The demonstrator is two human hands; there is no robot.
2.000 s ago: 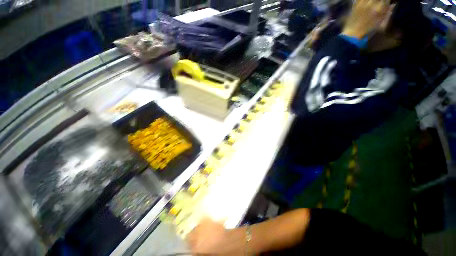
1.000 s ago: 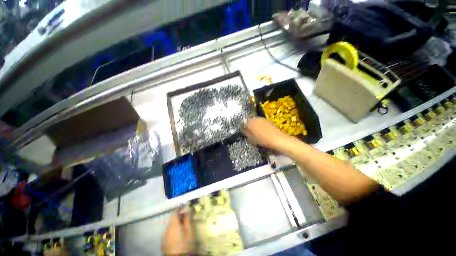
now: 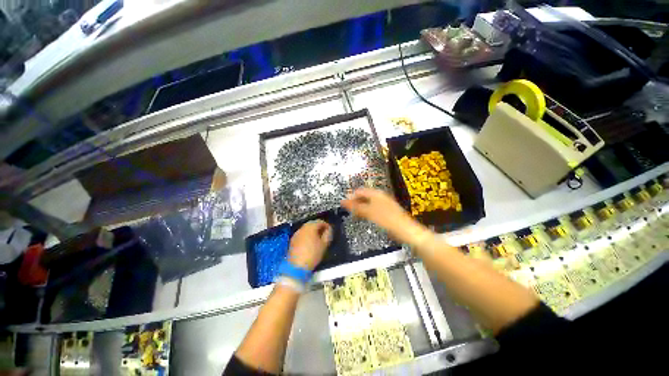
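Note:
My left hand (image 3: 309, 244), with a blue wrist strap (image 3: 295, 272), is over the small black bins, between the blue components (image 3: 269, 257) and the dark middle compartment (image 3: 336, 246). Its fingers are curled. My right hand (image 3: 373, 208) is at the front edge of the shallow tray (image 3: 265, 176), above the bin of silver-grey components (image 3: 367, 236), fingertips drawn together. Whether either hand holds a small part cannot be told. A pair of joined cream circuit boards (image 3: 369, 323) lies on the conveyor track in front of the bins.
A large black bin (image 3: 469, 192) of yellow blocks (image 3: 428, 183) stands right of the tray. A tape dispenser (image 3: 528, 150) is farther right. A row of boards (image 3: 565, 261) lies on the right track, and other boards (image 3: 147, 349) lie at left. A shiny bag (image 3: 183, 239) and cardboard box (image 3: 147, 176) are left.
My left hand has moved up from beside the board to the small bins. My right hand has moved slightly down in the picture. A pair of joined boards now shows in front of the bins.

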